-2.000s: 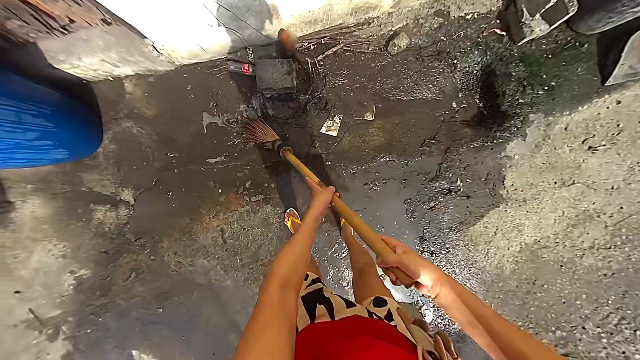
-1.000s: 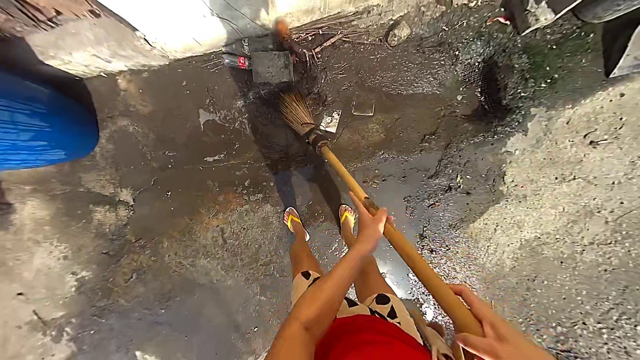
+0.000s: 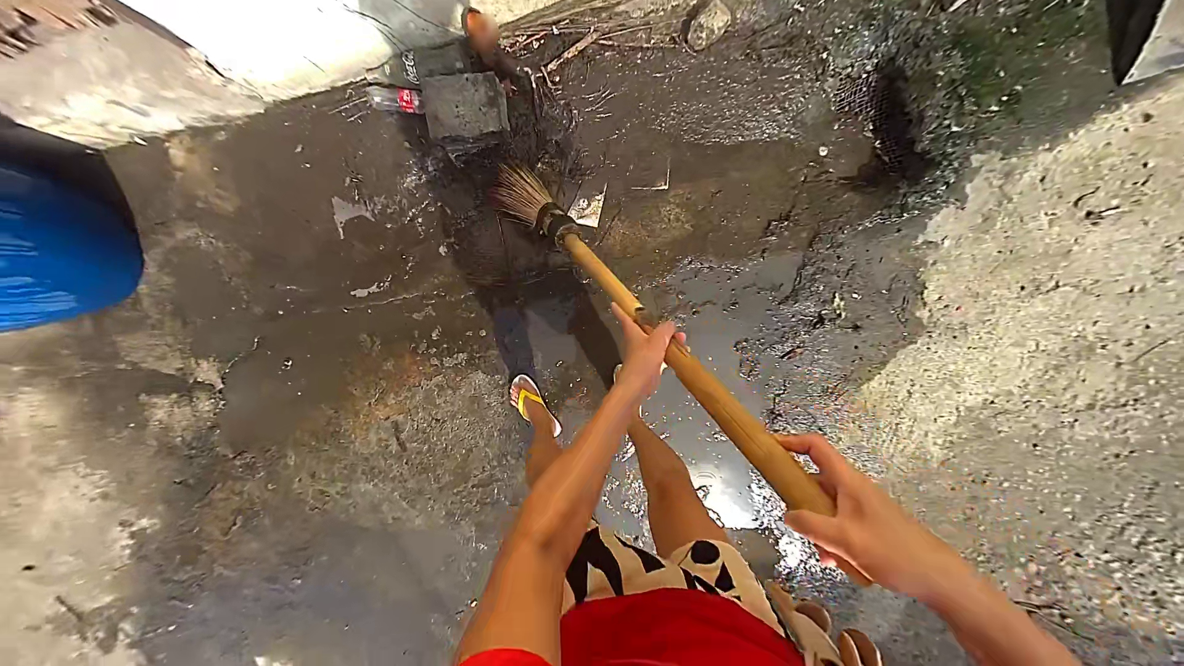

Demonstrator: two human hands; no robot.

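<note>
A broom with stiff bristles and a thick bamboo handle [image 3: 717, 393] slants across the view over wet concrete. My left hand [image 3: 645, 351] grips the handle at its middle. Near the handle's top end, my right hand [image 3: 846, 509] is closed around it, thumb below and fingers above. The bristles [image 3: 523, 194] fan out on the wet ground, just below a grey concrete block [image 3: 465, 106]. Beside the broom's binding lies a pale, flat scrap [image 3: 588, 207]. My feet, in flip-flops with yellow straps [image 3: 529, 401], stand below the bristles; the handle and my left hand partly hide one foot.
A blue plastic barrel [image 3: 65, 245] stands at the left. A plastic bottle with a red label [image 3: 396, 99] lies beside the block, near the pale wall. Twigs [image 3: 573, 51] and a stone [image 3: 709, 24] lie along the top. A dark hole with mesh [image 3: 883, 120] is at the upper right.
The bristles have moved from beside the pale scrap up and left toward the concrete block. Two seconds ago they were further left. Both hands have stayed on the handle.
</note>
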